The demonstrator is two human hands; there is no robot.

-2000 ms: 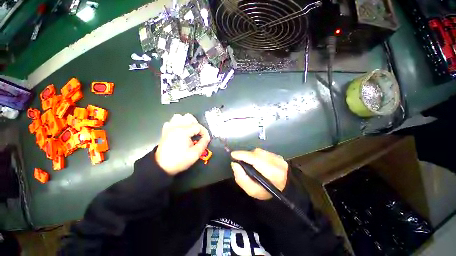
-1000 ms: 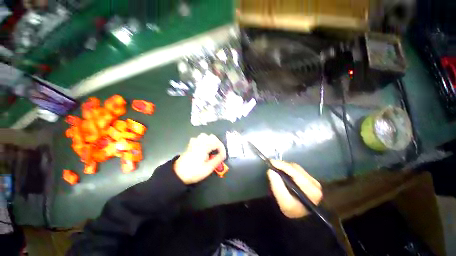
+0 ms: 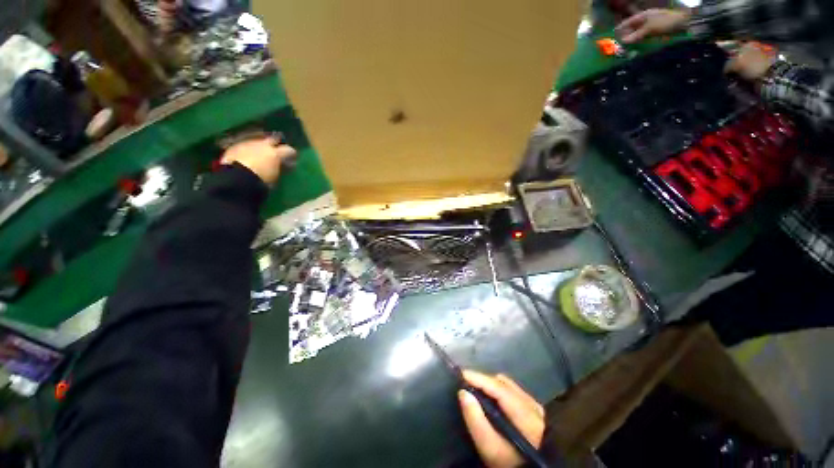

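Note:
My right hand (image 3: pixel 501 419), at the lower middle, holds the black soldering iron (image 3: pixel 494 413). Its thin tip points up and left over the dark green mat (image 3: pixel 347 411). My left hand (image 3: pixel 260 157) is stretched far forward over the green belt, left of the cardboard flap. A bit of red shows beside its fingers, but whether it holds anything is unclear. The pile of silver-white circuit boards (image 3: pixel 334 297) lies between my hands, in front of the fan. My left sleeve covers most of the left side of the mat.
A cardboard flap (image 3: pixel 425 101) stands over the fan (image 3: pixel 425 249). Right of it are a small square tray (image 3: pixel 556 207), a yellow-green round tin (image 3: pixel 599 300) and black cables. A person's hands (image 3: pixel 654 25) are by the black blister tray (image 3: pixel 631 160) of red pieces. An open carton (image 3: pixel 640 393) sits lower right.
My left hand has moved from the mat's middle, where it held an orange housing, out over the belt. My right hand keeps the iron. The view has tilted up, showing the belt and people.

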